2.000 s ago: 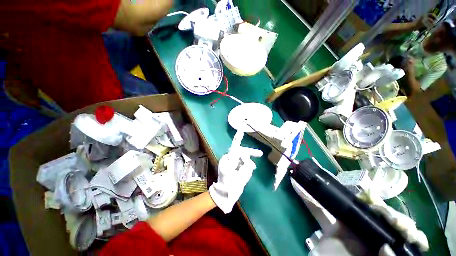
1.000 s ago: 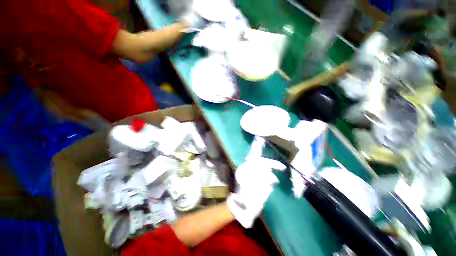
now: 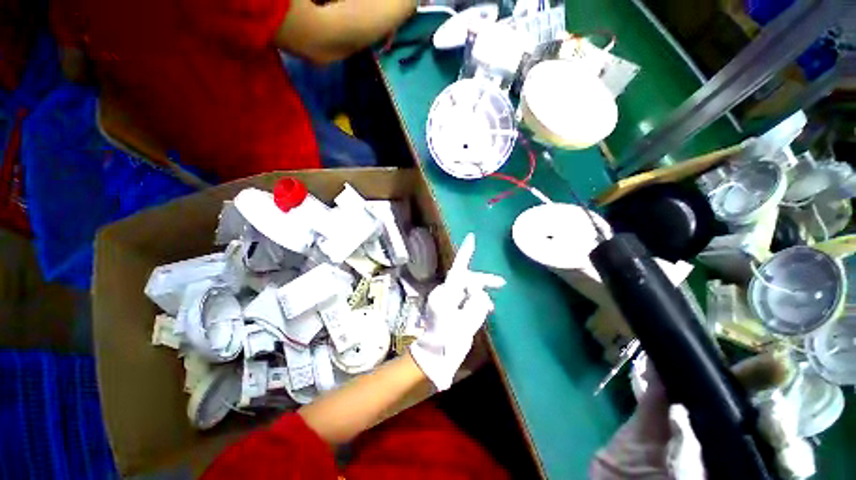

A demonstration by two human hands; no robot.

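My right hand (image 3: 648, 445), in a white glove, grips a thick black electric screwdriver (image 3: 671, 342). Its thin dark bit points up and to the left, past the edge of a white round disc (image 3: 549, 236) on the green bench. The base joined to the disc is largely hidden behind the screwdriver. My left hand (image 3: 458, 309), in a white glove, is at the bench's near edge beside the disc, fingers apart, holding nothing and not touching the disc. A round ribbed white head (image 3: 471, 128) with a red wire lies beyond the disc.
An open brown carton (image 3: 141, 347) of mixed white parts stands left of the bench. A black round dish (image 3: 662, 220) sits by a wooden strip. More white units (image 3: 798, 291) are heaped at right. Another person's red sleeve (image 3: 202, 84) and forearm are at upper left.
The screwdriver bit has lifted from the disc area and now points further up the bench. My left hand has drawn back from the unit. The view has shifted, moving the carton rightward.
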